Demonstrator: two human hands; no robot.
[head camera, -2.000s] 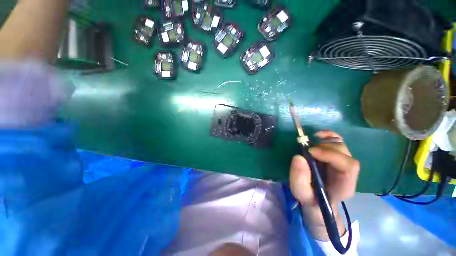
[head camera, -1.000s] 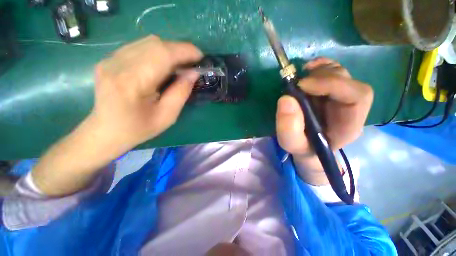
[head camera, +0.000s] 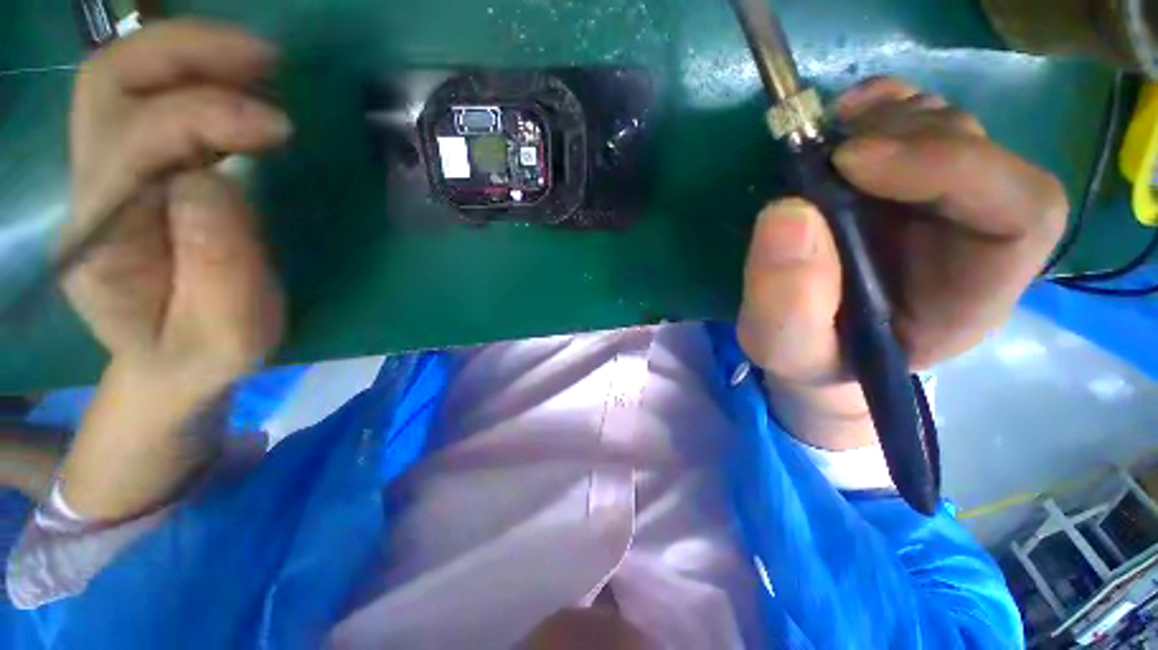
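Note:
A small black device housing (head camera: 552, 191) sits on the flat black fixture (head camera: 625, 191) on the green mat. Its circuit board (head camera: 490, 155) faces up, with a green square, a white patch and small silver parts. My right hand (head camera: 902, 229) holds the soldering iron (head camera: 864, 286) to the right of the fixture; its tip is cut off by the top edge. My left hand (head camera: 178, 203), blurred, is left of the fixture with a thin dark tool, apparently tweezers (head camera: 89, 235), between the fingers. Neither hand touches the housing.
Part of another device unit (head camera: 98, 19) shows at the top left. A brown tub (head camera: 1079, 26) is cut off at the top right. A yellow tray (head camera: 1142, 152) and black cables (head camera: 1095, 273) are at the right edge. Small specks lie on the mat above the fixture.
My left hand came in, was at the fixture one second ago, and has drawn back left. The housing with its board now shows on the fixture. The view has moved closer to the fixture.

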